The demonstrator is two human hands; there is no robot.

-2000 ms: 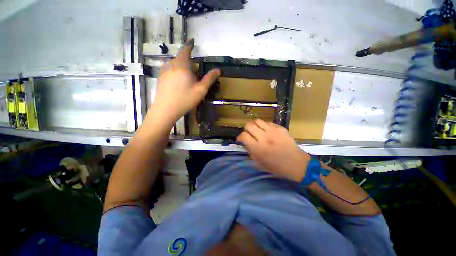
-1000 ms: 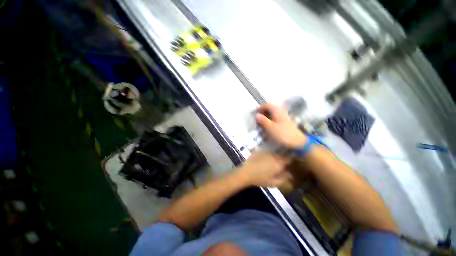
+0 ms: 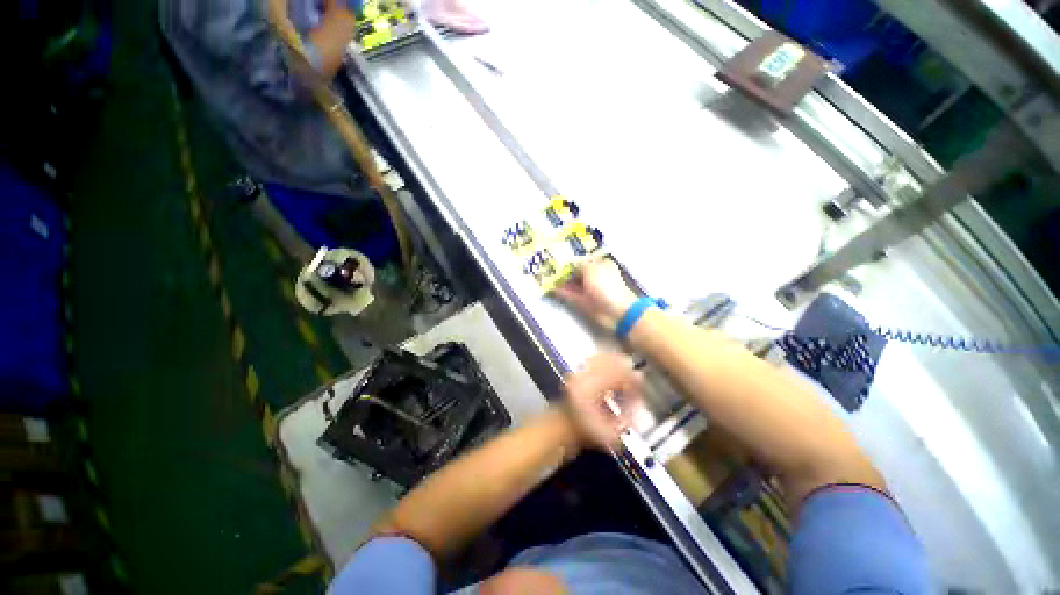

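A PCB panel (image 3: 553, 242) with yellow and black parts lies between the conveyor rails, ahead of my hands. My right hand (image 3: 595, 291), with a blue band on its wrist, has its fingers on the panel's near edge and grips it there. My left hand (image 3: 604, 398) is over the near rail, close behind my right hand; it is blurred and its fingers are curled, and whether it holds anything cannot be told. A dark carrier frame (image 3: 730, 497) shows partly below my right forearm, on a tan sheet (image 3: 690, 467).
Black spare pallets (image 3: 419, 409) are stacked on a pale side surface (image 3: 305, 451) at left. Metal cross bars (image 3: 674, 428) stand beside my hands. A dotted dark cloth (image 3: 835, 351) and blue coiled cord (image 3: 947, 341) are at right. Another person (image 3: 262, 87) works upper left at another panel (image 3: 386, 26).
The view has turned left along the line from the carrier frame. My right hand has moved forward from beside my left hand and taken hold of the panel's near edge.
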